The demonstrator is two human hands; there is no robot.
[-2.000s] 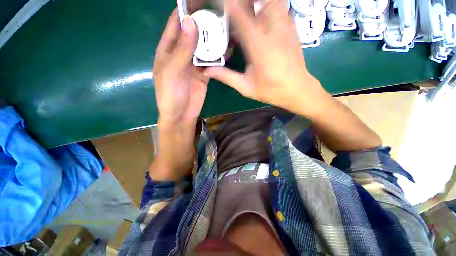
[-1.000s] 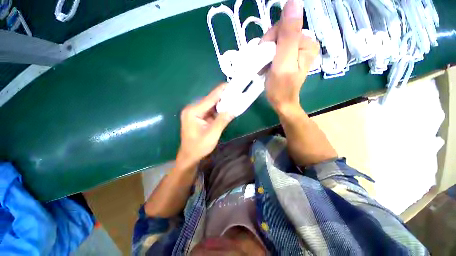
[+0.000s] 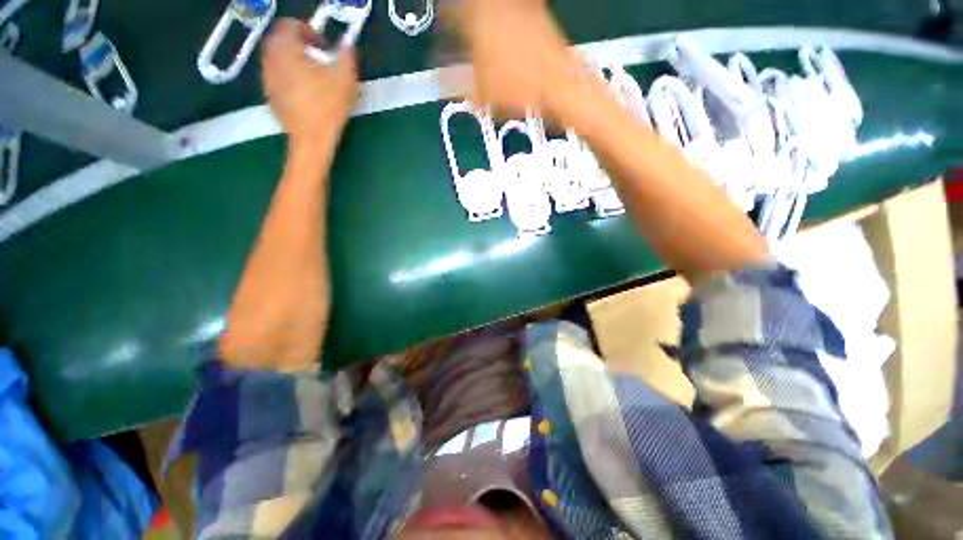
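My left hand (image 3: 306,87) reaches over the rail to the belt, its fingertips on the lower end of an open unit (image 3: 343,15), a white loop with blue at its far end. My right hand (image 3: 505,53) is blurred above the rail at top centre; its fingers are smeared and I cannot tell whether it holds anything. Covered units (image 3: 480,193) lie overlapping in a row on the green worktop, discs toward me, partly behind my right forearm.
More open units (image 3: 234,40) lie on the dark belt (image 3: 169,53). The pale rail (image 3: 401,93) runs between belt and worktop (image 3: 211,232). A grey upright (image 3: 85,111) crosses upper left. An open carton (image 3: 917,316) with loose white parts (image 3: 845,306) stands at right. Blue cloth (image 3: 63,464) is lower left.
The white unit held between my hands is no longer there. Both hands have moved forward to the rail and belt, the left onto an open unit. The view takes in more belt.
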